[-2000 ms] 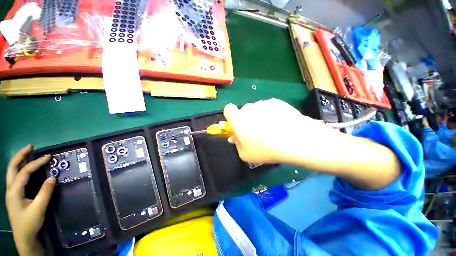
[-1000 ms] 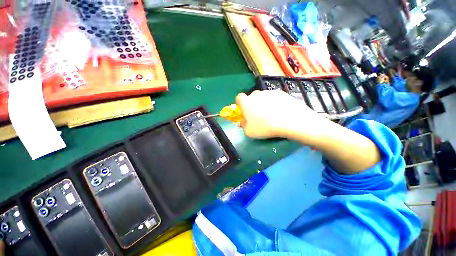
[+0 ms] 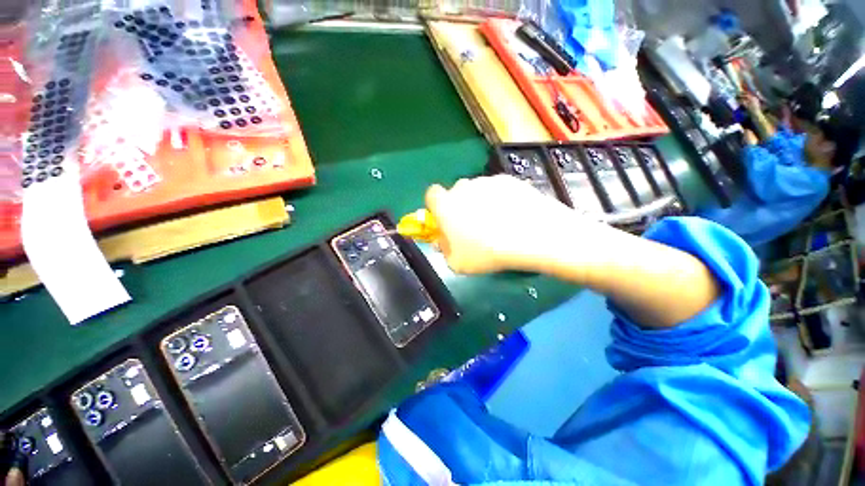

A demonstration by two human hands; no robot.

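Observation:
My right hand (image 3: 479, 228) is closed around a yellow air blow gun (image 3: 419, 226). Its thin metal nozzle points left at the camera end of the phone housing (image 3: 387, 285) in the right-most slot of the black phone tray (image 3: 318, 332). The slot beside it is empty. Several more phone housings lie in the slots to the left, one of them nearest the gap (image 3: 232, 394). Of my left hand (image 3: 14, 477) only a fingertip shows at the bottom left edge, by the last housing; the rest is cut off.
A red parts tray (image 3: 218, 171) with sticker sheets and plastic bags lies at upper left on a tan board (image 3: 209, 228). A white strip (image 3: 76, 275) hangs over its edge. Another red tray (image 3: 531, 76) and phone tray lie beyond. A person in blue sits at upper right. A blue bin (image 3: 503, 365) is below the bench edge.
The view has swung right along the tray. My right hand with the blow gun has gone from the third housing to the right-most one. Most of my left hand has left the picture.

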